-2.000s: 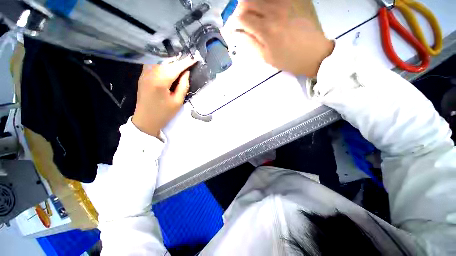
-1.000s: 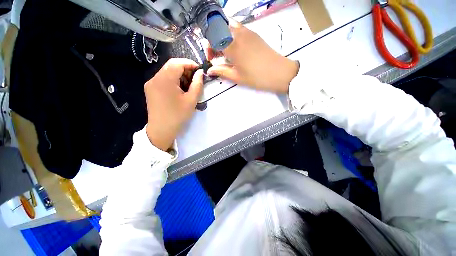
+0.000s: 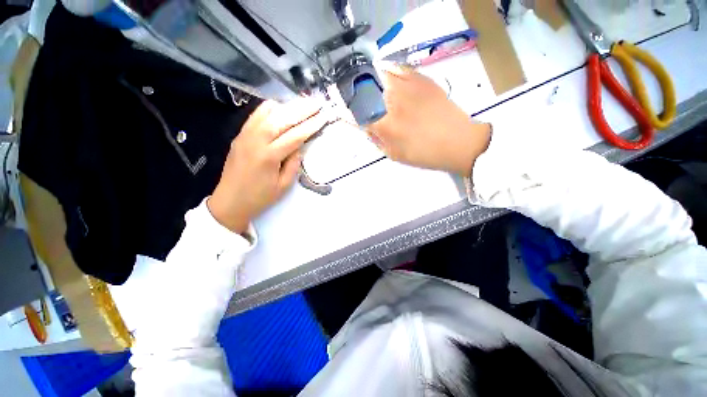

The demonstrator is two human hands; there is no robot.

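Observation:
The black jacket body (image 3: 116, 147) lies at the left, with two round snaps and a thin grey angled trim. My left hand (image 3: 267, 155) is beside the needle area at the cloth's right edge, fingers extended toward the needle; whether it grips cloth cannot be told. My right hand (image 3: 422, 124) is just right of the grey-blue cylinder (image 3: 366, 99), its fingertips partly hidden behind it. The sewing machine head (image 3: 232, 46) is above my hands. The zipper end (image 3: 231, 93) shows left of my left hand. The cloth under the needle is hidden.
Shears with red and yellow handles (image 3: 620, 97) lie at the right. A brown strip (image 3: 496, 46) and a pink-and-blue tool (image 3: 446, 48) lie behind my right hand. The ruler strip (image 3: 356, 252) edges the table. A blue crate (image 3: 275, 349) is below.
My hands have moved apart from their meeting point below the cylinder. My left fingers have straightened toward the needle, and my right hand is now beside the cylinder. The view has shifted slightly.

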